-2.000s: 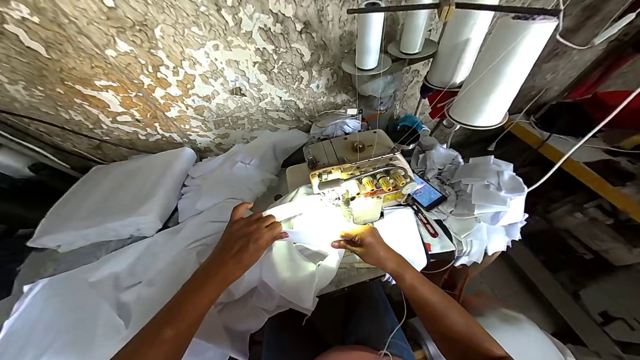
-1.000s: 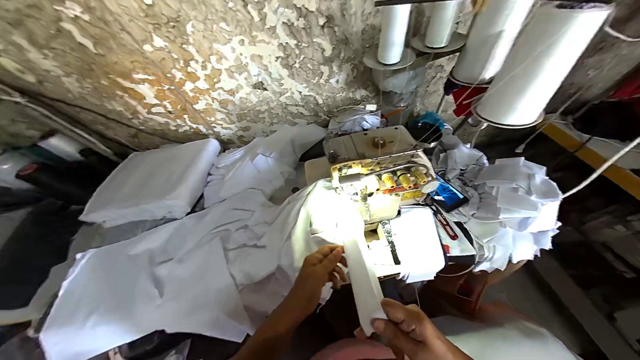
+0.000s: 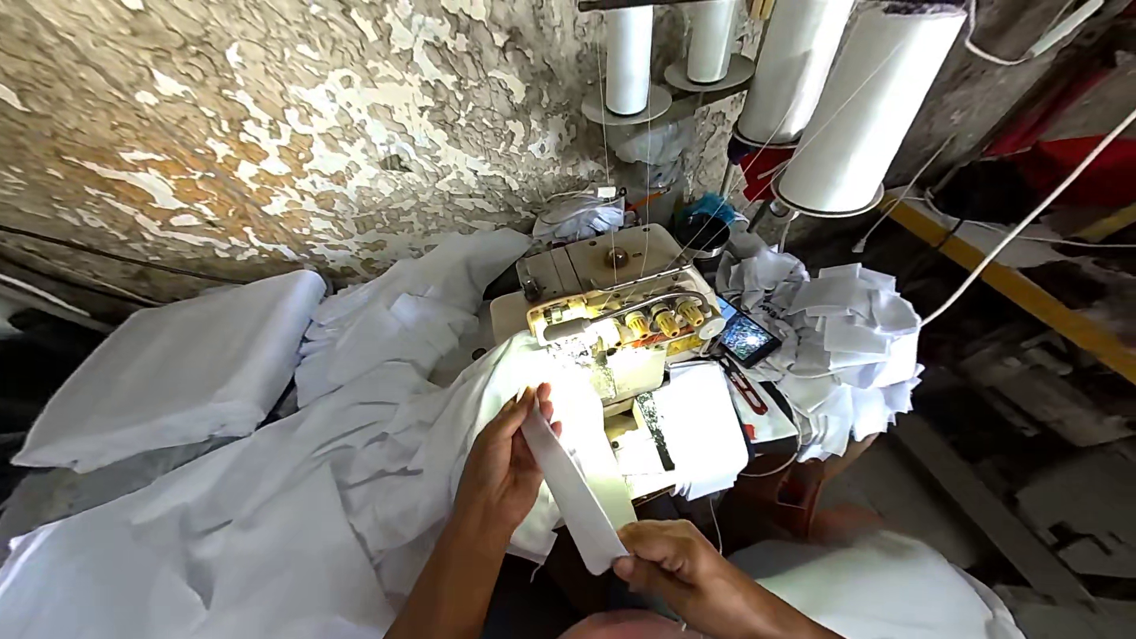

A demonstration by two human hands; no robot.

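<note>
A narrow white fabric strip [image 3: 572,493] runs slantwise between my hands, in front of an overlock sewing machine [image 3: 621,311]. My left hand [image 3: 510,461] pinches its upper end, close to white cloth [image 3: 497,390] lying at the machine. The strip's lower end is between the thumb and fingers of my right hand [image 3: 674,568]. Bright lamp light washes out the cloth by the needle area, so the presser foot is hidden. A stack of white fabric pieces [image 3: 706,426] lies just right of the machine's front.
Large white cloth [image 3: 248,497] spreads over the left side, beside a folded white fabric stack [image 3: 186,364]. Right of the machine are a phone [image 3: 745,335], a red-handled cutting tool [image 3: 744,389] and bunched white pieces [image 3: 856,328]. White thread cones [image 3: 861,115] stand above, their threads running down.
Two seconds ago both hands were at the lit cloth by the machine; my right hand is now lower and nearer my body. Since one second ago, the strip is still held between both hands.
</note>
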